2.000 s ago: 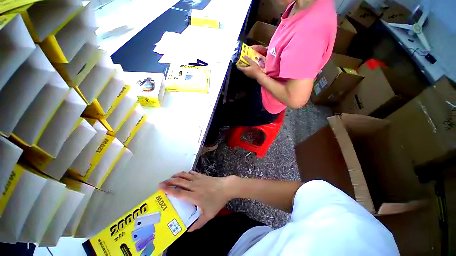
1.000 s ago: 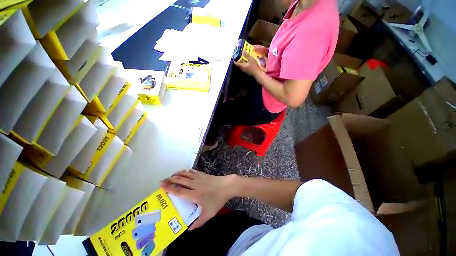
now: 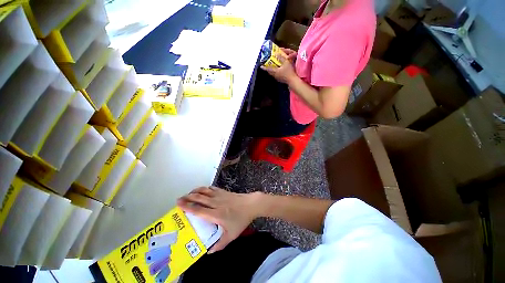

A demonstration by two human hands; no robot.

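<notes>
A yellow retail box point(image 3: 149, 249) printed "20000" and "120W" lies slanted at the bottom left, its black end at the lower left, cut off by the picture's edge. My right hand point(image 3: 221, 213) grips its upper right end, fingers over the top edge and thumb at the near side. A white inner tray point(image 3: 204, 230) shows at the box mouth beneath my palm, partly hidden by the hand. My left hand is not in view.
Open empty boxes point(image 3: 61, 141) are stacked at the left. A small picture box point(image 3: 166, 95), a flat yellow box point(image 3: 208, 84) and white sheets point(image 3: 194, 51) lie on the white bench point(image 3: 185, 143). A coworker in pink sits on a red stool point(image 3: 281, 152). An open carton point(image 3: 387, 166) stands right.
My right hand and the retail box have barely moved. The coworker's hands have turned the yellow box they hold, and its dark end now shows.
</notes>
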